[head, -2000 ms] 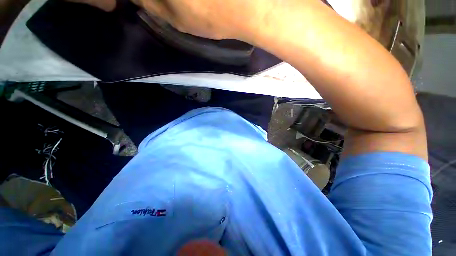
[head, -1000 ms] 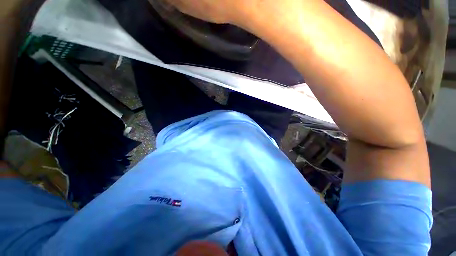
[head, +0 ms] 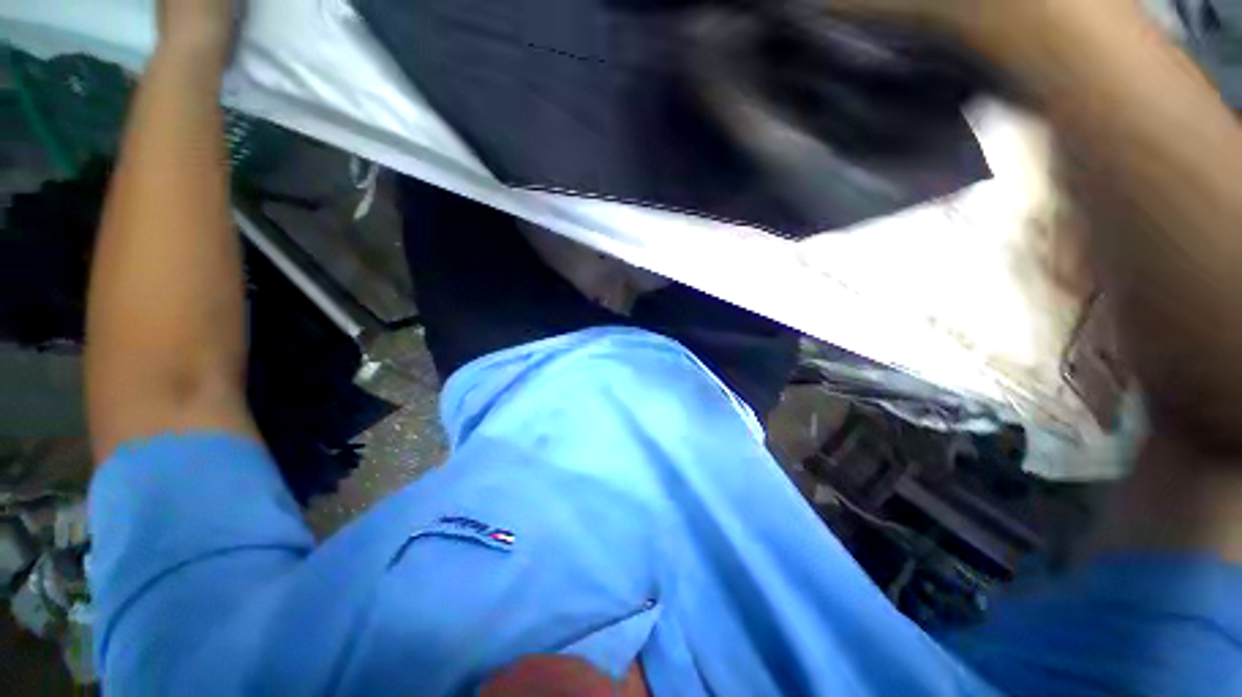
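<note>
A dark garment piece [head: 586,116] lies flat on the white table cover, with a stitched line along its near edge. A dark steam iron [head: 831,89], heavily blurred, is over the right part of the piece. My right hand [head: 926,17] is at the top edge, blurred and partly cut off, around the top of the iron. My left hand [head: 202,19] is at the top left over the white cover, cut off by the edge. Its fingers are out of the picture.
The white table cover [head: 899,300] runs slantwise, brownish toward the right. Below the table at left are a black cloth heap [head: 307,368] and a pale bar [head: 300,272]. Dark clutter [head: 940,517] lies below the table at right. My blue-clothed lap is in front.
My left forearm has come into view at the left. My right arm and the iron have moved right and are blurred. More of the garment piece and white cover shows.
</note>
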